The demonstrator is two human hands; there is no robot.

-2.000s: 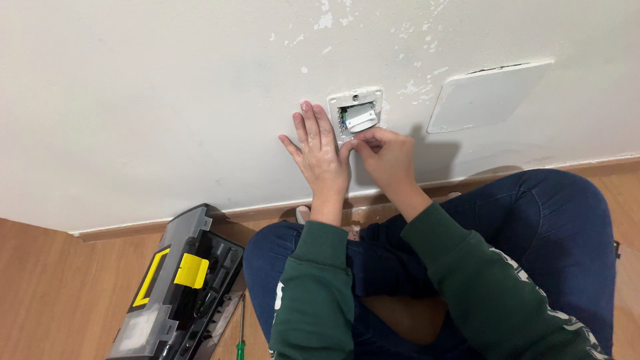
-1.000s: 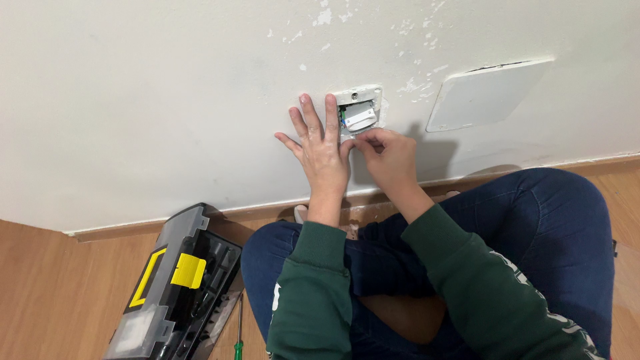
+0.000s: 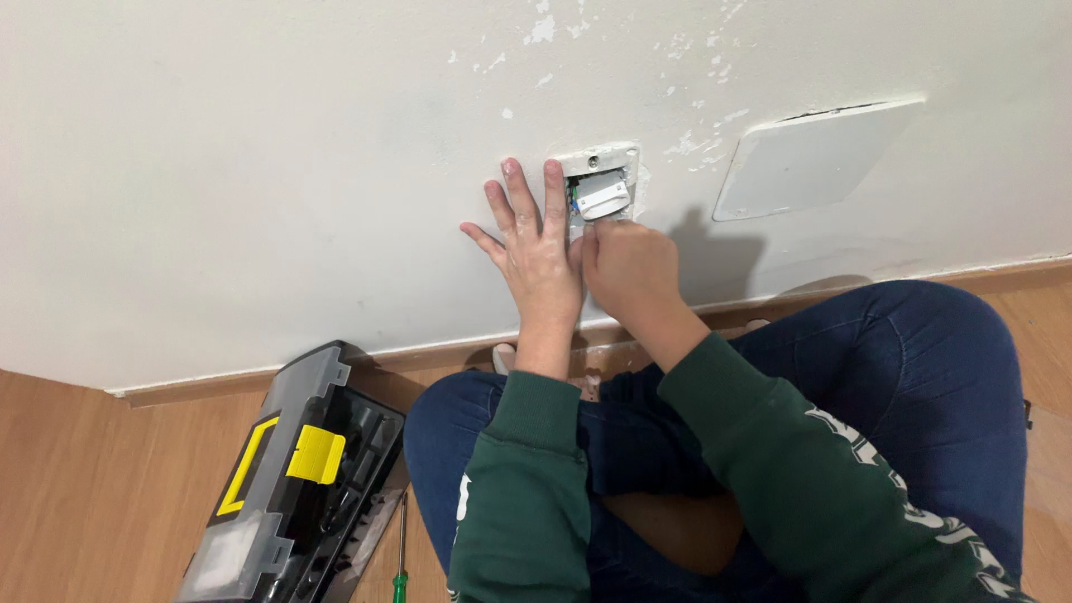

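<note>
A white outlet frame [image 3: 620, 157] is set in the wall, with a screw in its upper edge. A white module [image 3: 605, 199] sits tilted in its opening, with green and blue wires [image 3: 574, 198] beside it. My left hand [image 3: 536, 243] lies against the wall with its fingers spread, the index finger along the frame's left edge and the thumb near its lower corner. At the lower edge of the frame is my right hand [image 3: 632, 264], its fingers curled and pinched together; whether something small is between the fingertips is hidden.
A toolbox [image 3: 280, 444] with a yellow handle and latch stands open on the wood floor at the left. Beside it lies a green-handled screwdriver [image 3: 400, 578]. A blank white cover plate [image 3: 812, 163] is on the wall at right. My crossed legs in jeans [image 3: 913, 360] are close below.
My right hand has turned at the lower edge of the frame, its fingers more curled now. The left hand stays against the wall beside the frame.
</note>
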